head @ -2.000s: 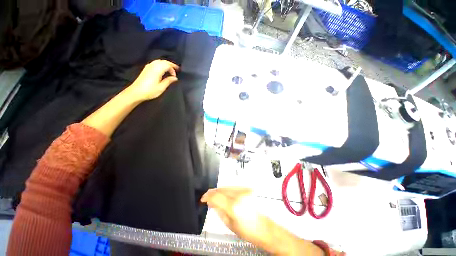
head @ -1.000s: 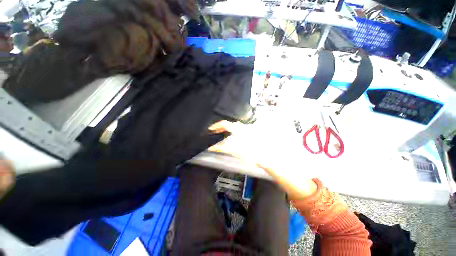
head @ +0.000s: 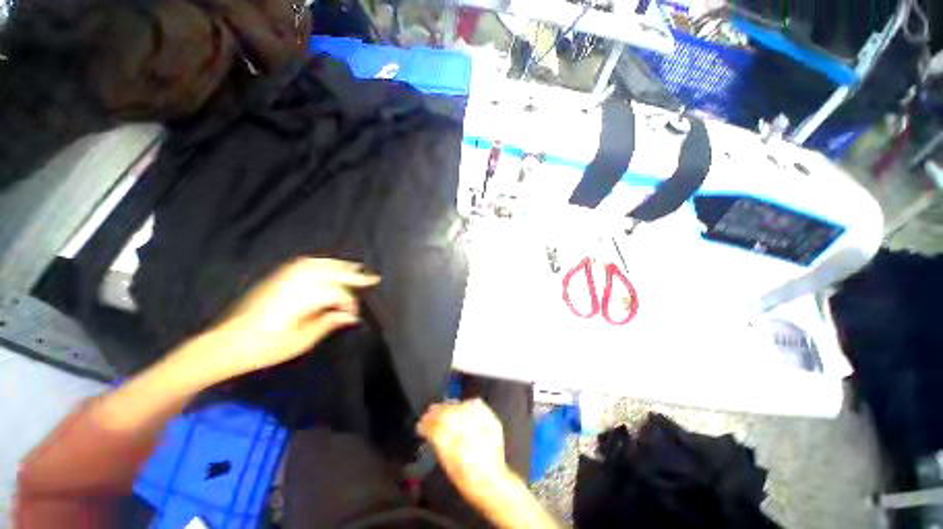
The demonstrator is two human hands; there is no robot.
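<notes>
A large black garment [head: 310, 196] lies over the table left of the white sewing machine [head: 786, 176] and hangs over the front edge towards my lap. My left hand [head: 300, 310] is on the garment near its middle, with thumb and fingers around a fold of the cloth. My right hand [head: 465, 439] is at the garment's front edge over my lap, its fingers closed at the black cloth. The needle area [head: 491, 191] is beside the garment's right side. Red-handled scissors [head: 601, 290] lie on the machine bed.
A brown-black garment pile [head: 155, 62] is at the upper left. A blue bin [head: 398, 67] stands behind the garment. A blue tray [head: 212, 465] is at the lower left. A black cloth heap [head: 667, 475] lies on the floor at the right. Two black strips [head: 608, 155] drape over the machine head.
My left hand has come from the left edge onto the garment. My right hand has moved from the machine bed down to the cloth at the front edge. The view has shifted.
</notes>
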